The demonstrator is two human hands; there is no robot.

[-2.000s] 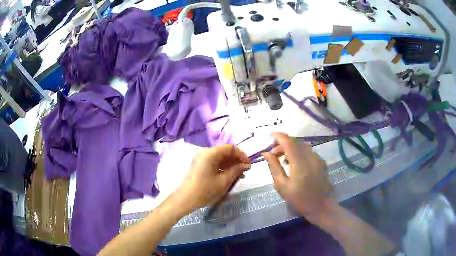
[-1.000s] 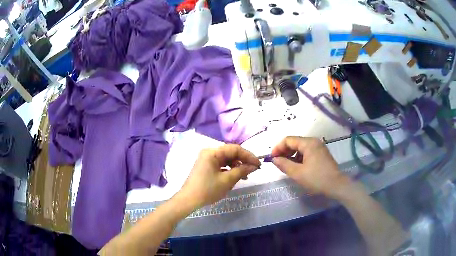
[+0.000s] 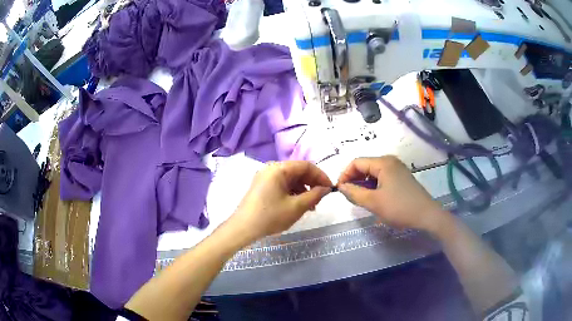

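My left hand (image 3: 285,194) and my right hand (image 3: 389,191) meet fingertip to fingertip over the table's front part, below the needle area. Both pinch a small dark purple strip (image 3: 366,184); most of it is hidden by the fingers. The purple garment piece (image 3: 128,188) lies draped to the left of my hands, touched by neither. The white sewing machine (image 3: 407,37) stands behind my hands, with its presser foot (image 3: 335,101) above the bare bed.
A purple bundle (image 3: 135,37) lies at the back left. Orange-handled snips (image 3: 426,97) and a black flat object (image 3: 469,103) lie under the machine arm. Green scissor handles (image 3: 453,178) and tangled purple strips (image 3: 533,141) are at right. A ruler strip (image 3: 301,249) runs along the front edge.
My hands have come together, closing the small gap between their fingertips. Earlier a longer stretch of purple strip showed between them. The view has shifted, moving the machine up and right.
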